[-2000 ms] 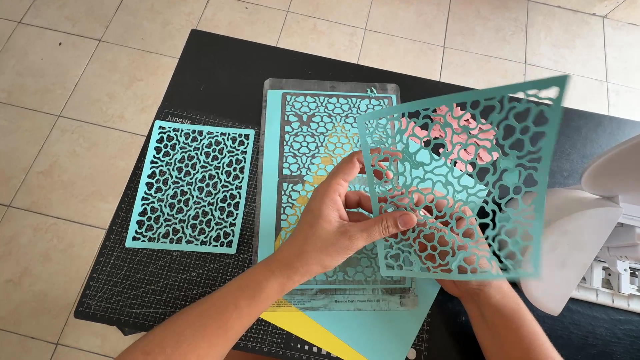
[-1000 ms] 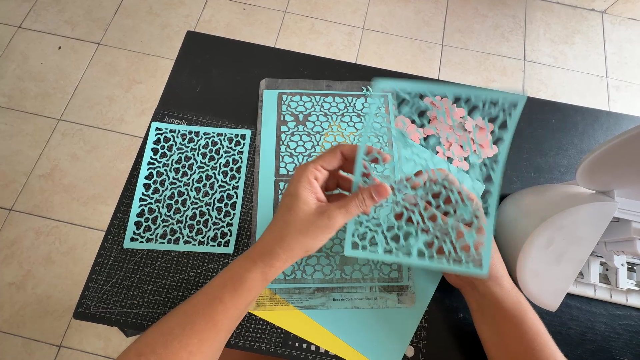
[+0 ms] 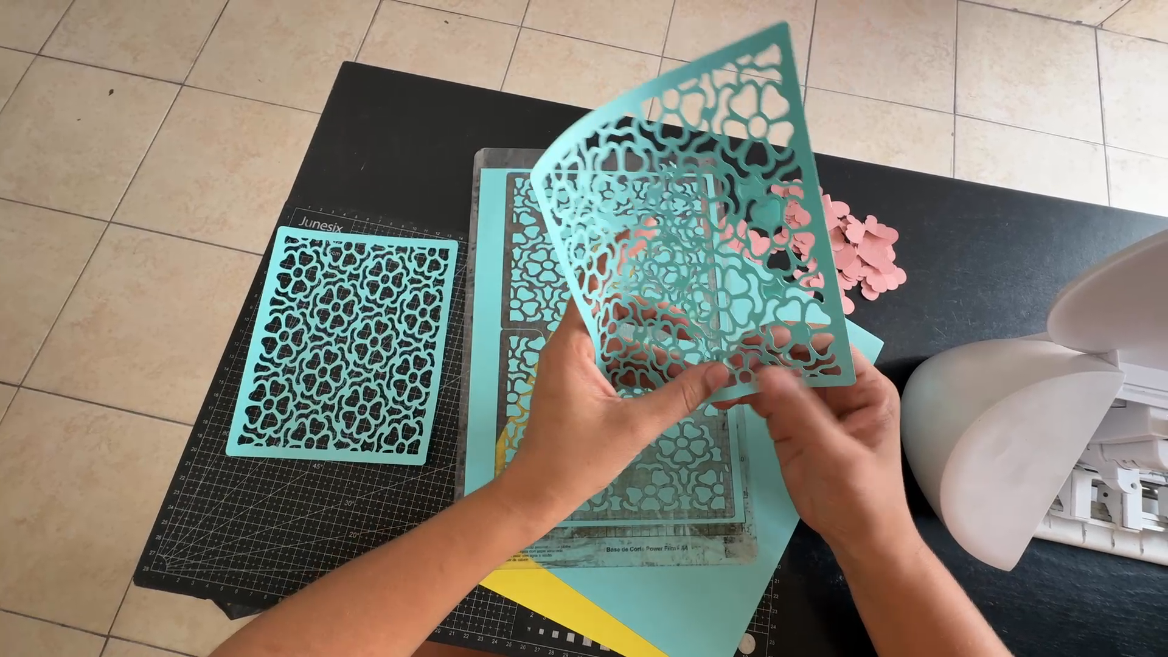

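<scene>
A teal paper panel cut in a flower lattice (image 3: 753, 205) is held up, bent into a curve, above the work surface. My left hand (image 3: 607, 401) pinches its lower edge with the thumb in front and fingers behind the lattice. My right hand (image 3: 830, 438) grips the same edge near the lower right corner, its thumb blurred. Beneath lies a cutting mat with an adhesive face (image 3: 607, 543), bearing a teal sheet with cut flower patterns (image 3: 680, 447), partly hidden by my hands. A second teal lattice panel (image 3: 342, 347) lies flat to the left.
Pink paper cut-outs (image 3: 862, 251) are piled at the back right. A white cutting machine (image 3: 1022, 438) with its lid raised stands at the right. Yellow paper (image 3: 575, 607) and a plain teal sheet (image 3: 684, 607) lie under the adhesive mat, over a black gridded mat (image 3: 365, 520) on a black table (image 3: 411, 119).
The held lattice panel has turned and now curves upward, with its lower edge between both hands. My right hand has come out from behind it to the lower right corner.
</scene>
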